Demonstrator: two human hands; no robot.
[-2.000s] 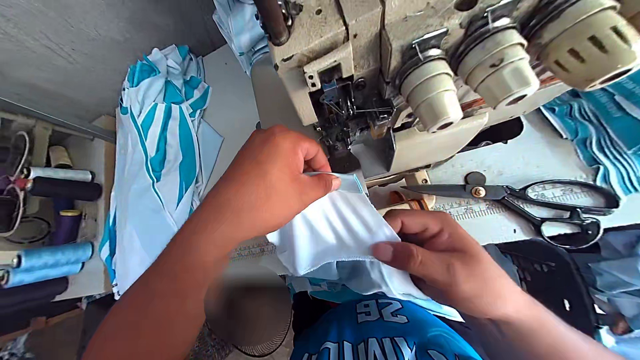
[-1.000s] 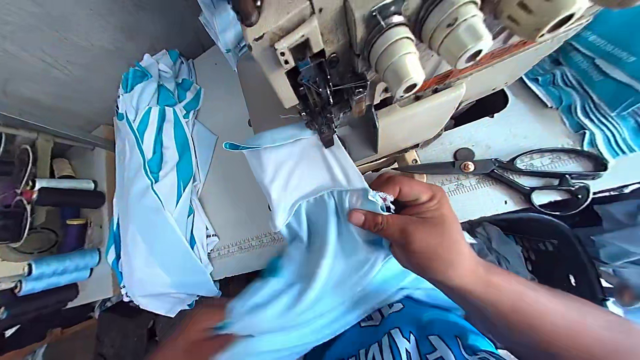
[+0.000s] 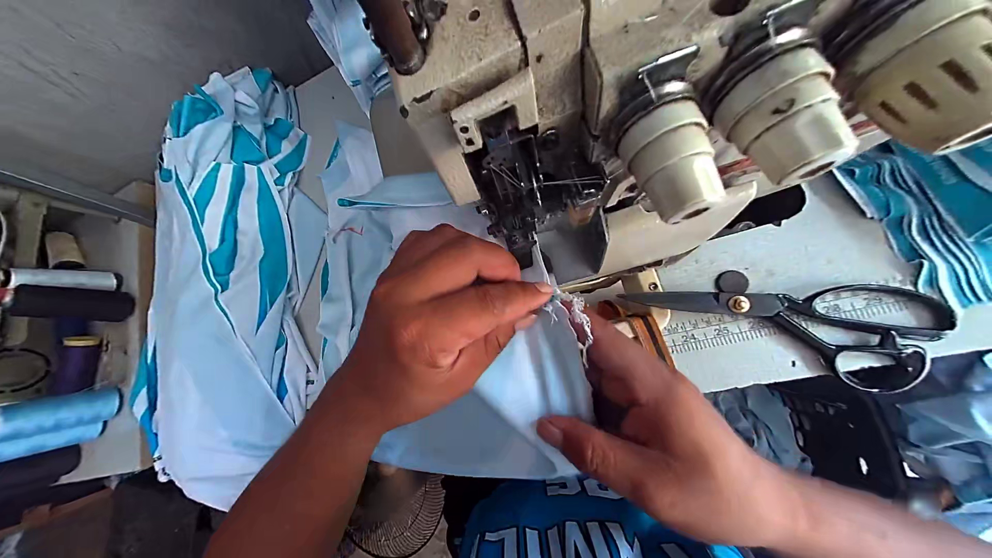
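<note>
Light blue and white fabric [image 3: 496, 430] lies spread under and in front of the needle area of an overlock sewing machine [image 3: 535, 178]. My left hand [image 3: 457, 318] pinches the fabric's edge between thumb and forefinger, just below the presser foot. Frayed white thread [image 3: 580, 322] hangs at that edge. My right hand [image 3: 659, 434] holds the same fabric from the right, its thumb on top and its other fingers partly hidden behind the cloth. A strand runs from the machine's foot down to my left fingertips.
Black-handled scissors [image 3: 740, 304] lie on a measuring tape strip [image 3: 721, 329] at the right. White and teal garments [image 3: 225, 310] are piled at the left, beside thread spools [image 3: 66, 302]. Folded teal fabric [image 3: 938, 209] sits at the far right. Cone-shaped machine parts [image 3: 670, 155] overhang the table.
My left hand has moved from the lower left up to the fabric edge by the presser foot and taken hold there. More of the fabric now lies left of the needle area.
</note>
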